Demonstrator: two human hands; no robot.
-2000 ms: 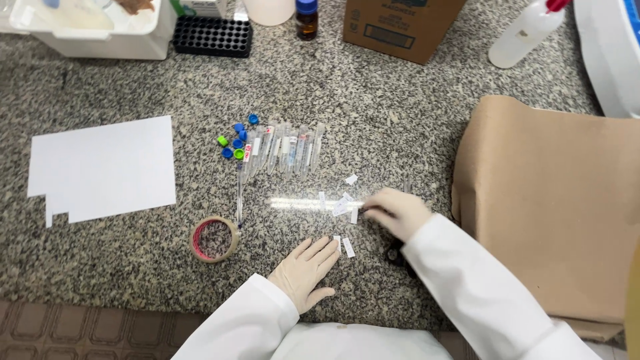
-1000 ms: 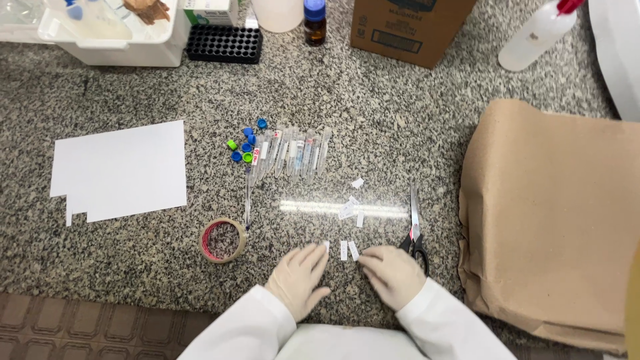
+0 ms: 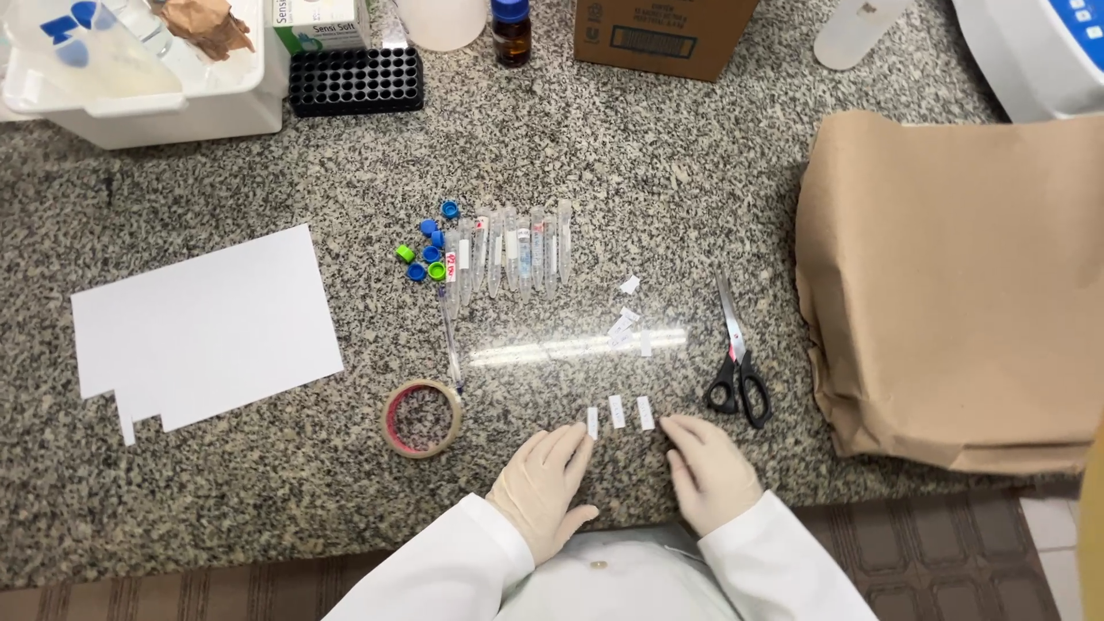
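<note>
My gloved left hand [image 3: 545,490] rests on the granite counter, its fingertips at the leftmost small paper label [image 3: 592,423]. Two more labels, a middle one [image 3: 617,411] and a right one [image 3: 645,413], lie beside it in a row. My gloved right hand [image 3: 709,470] lies just right of the row, fingers apart, holding nothing. Further up are loose paper slips [image 3: 623,324]. Black-handled scissors [image 3: 737,362] lie to the right, a roll of tape [image 3: 422,419] to the left. Above the tape are a pen [image 3: 451,341], plastic conical tubes [image 3: 511,250] in a row, and blue and green caps [image 3: 431,254].
A cut white paper sheet [image 3: 207,328] lies at the left. Along the back stand a white plastic tub [image 3: 190,125], a black tube rack [image 3: 356,82], an amber bottle [image 3: 511,39], a cardboard box [image 3: 660,34] and a plastic bottle [image 3: 854,39]. A brown-paper-covered object [image 3: 949,285] fills the right.
My right hand has come down from the loose slips to the label row, then moved slightly away from the right label. The scissors, largely hidden by my right arm two seconds ago, now show whole.
</note>
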